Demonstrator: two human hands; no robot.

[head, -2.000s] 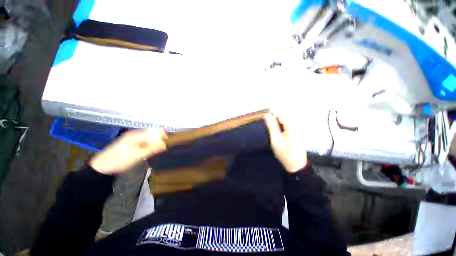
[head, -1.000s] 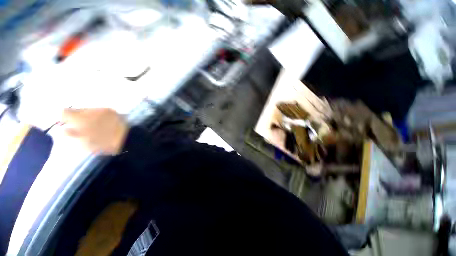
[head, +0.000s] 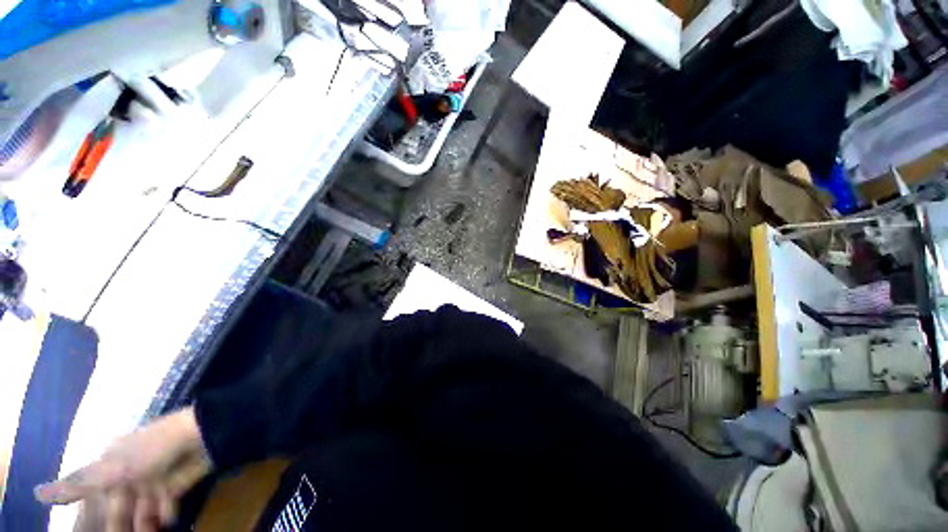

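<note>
My right hand [head: 135, 473] is at the lower left, its index finger stretched left with the tip over the dark piece; the other fingers are lower and partly curled. I see nothing gripped in it. The flat dark piece [head: 50, 400] lies on the white table [head: 198, 244] at the left edge, with a little tan along its left side; the picture's edge cuts it off. A tan piece [head: 244, 497] lies on my dark-clothed lap beside my right wrist. My left hand is not in view.
Orange-and-black snips [head: 91, 156] and a small brown curved item [head: 224, 179] with dark cord lie on the table. A white-rimmed tray [head: 416, 161] is beyond its edge. Tied tan pieces [head: 613, 229] lie on a pale board at centre right. A motor [head: 717, 364] stands lower right.
The view has swung right, away from the sewing area. The right hand has moved down and towards me, off the dark piece's upper end. The left hand has gone out of view.
</note>
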